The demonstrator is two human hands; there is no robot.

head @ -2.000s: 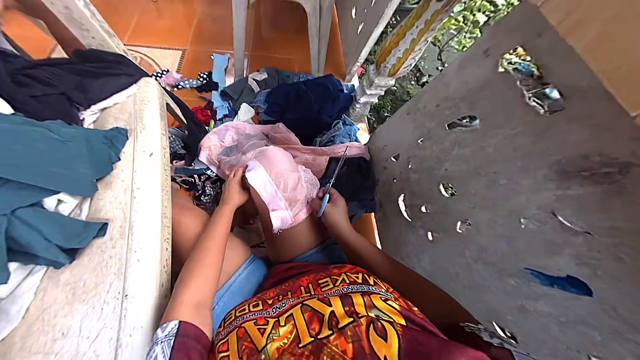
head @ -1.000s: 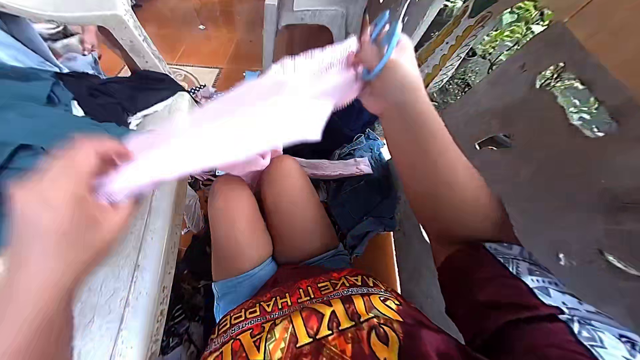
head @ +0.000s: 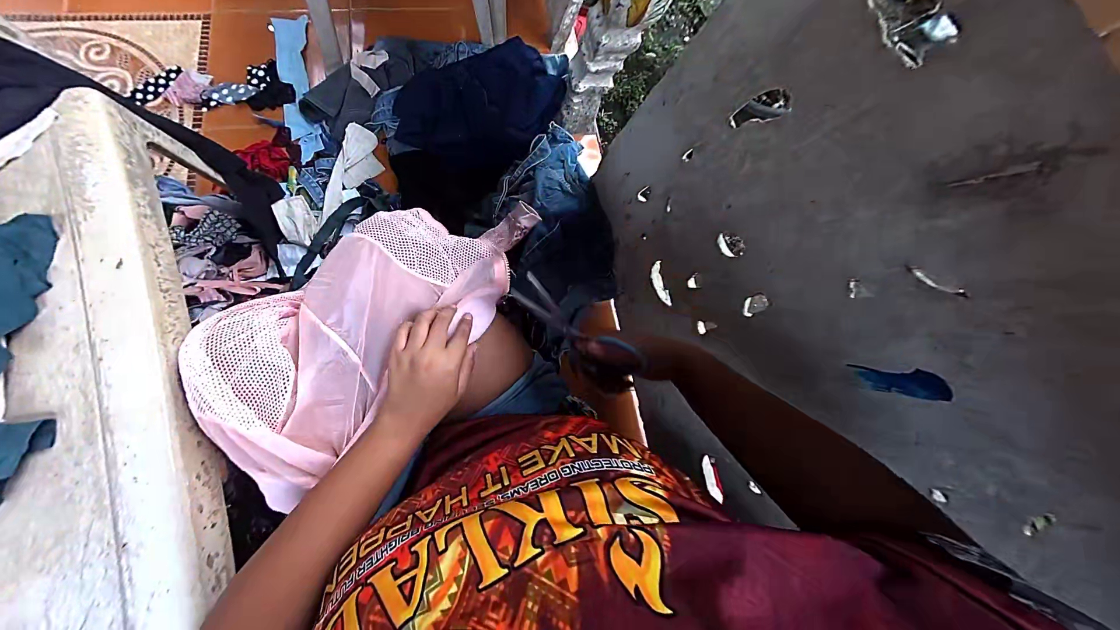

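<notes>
A pink garment of mesh and sheer fabric (head: 350,324) lies spread over my lap, its far corner reaching toward the denim pile. My left hand (head: 433,354) rests on its right part, pressing it against my thigh, with the fingers spread a little. My right hand (head: 626,359) holds a pair of scissors (head: 551,308) by the handles, just right of the garment. The scissors' blades point up and left, close to the garment's edge. How far apart the blades are I cannot tell.
A worn white plastic surface (head: 96,350) with teal cloth pieces (head: 22,271) stands at left. Beyond my knees lie dark blue cloth (head: 481,101), jeans (head: 551,184) and mixed scraps (head: 219,236) on orange floor tiles (head: 402,22). A grey panel with holes (head: 814,245) stands close at right.
Both hands have come down from holding the pink fabric stretched in the air. The garment now lies across my lap, and my right hand with the scissors is off it.
</notes>
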